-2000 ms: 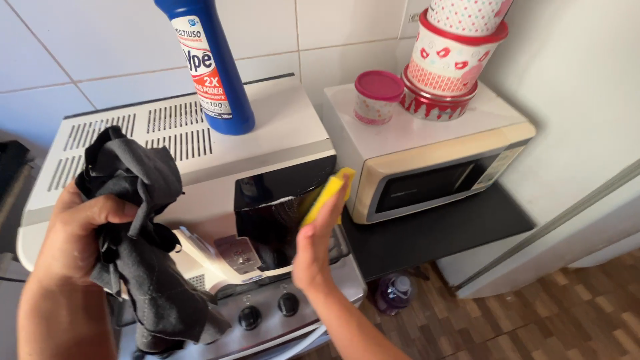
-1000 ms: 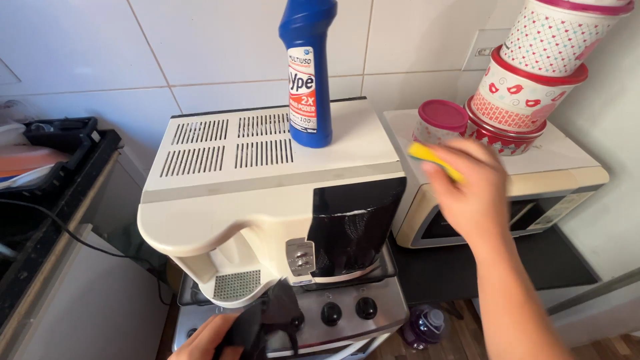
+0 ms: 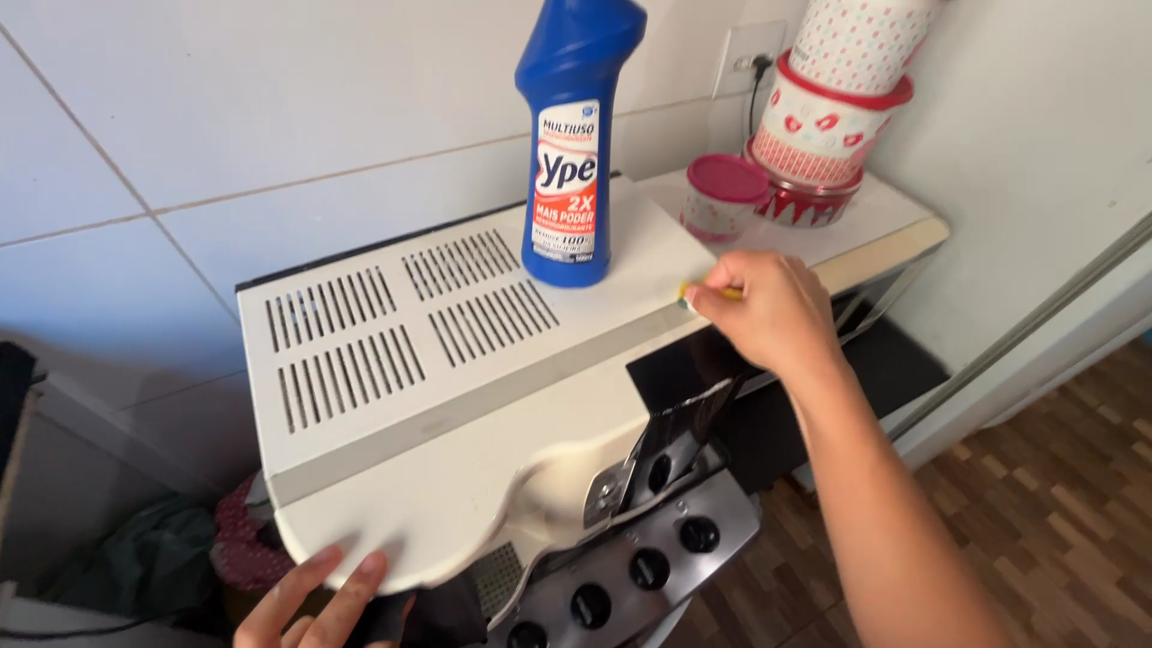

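My right hand (image 3: 765,306) holds a yellow and green sponge (image 3: 688,295) against the right end of a white appliance's top (image 3: 630,270), by its grey strip; the appliance has slotted vents and a water-dispenser-like recess. At its lower left front corner, the fingers of my left hand (image 3: 315,598) rest on the white front edge. Dark cloth (image 3: 432,616) shows beside that hand, partly out of frame; whether the hand grips it is not plain. A blue Ypê cleaner bottle (image 3: 576,153) stands upright on the appliance.
Below the appliance is a stove's control panel (image 3: 630,576) with several black knobs. To the right, a microwave (image 3: 868,247) bears a small pink-lidded tub (image 3: 724,198) and stacked red-lidded canisters (image 3: 823,117). A plugged cord (image 3: 754,94) hangs from a wall outlet. Fabric lies at lower left.
My right hand has brought the sponge from in front of the tub down to the appliance's top right edge. My left hand, earlier raised with the dark cloth, is now at the front left corner.
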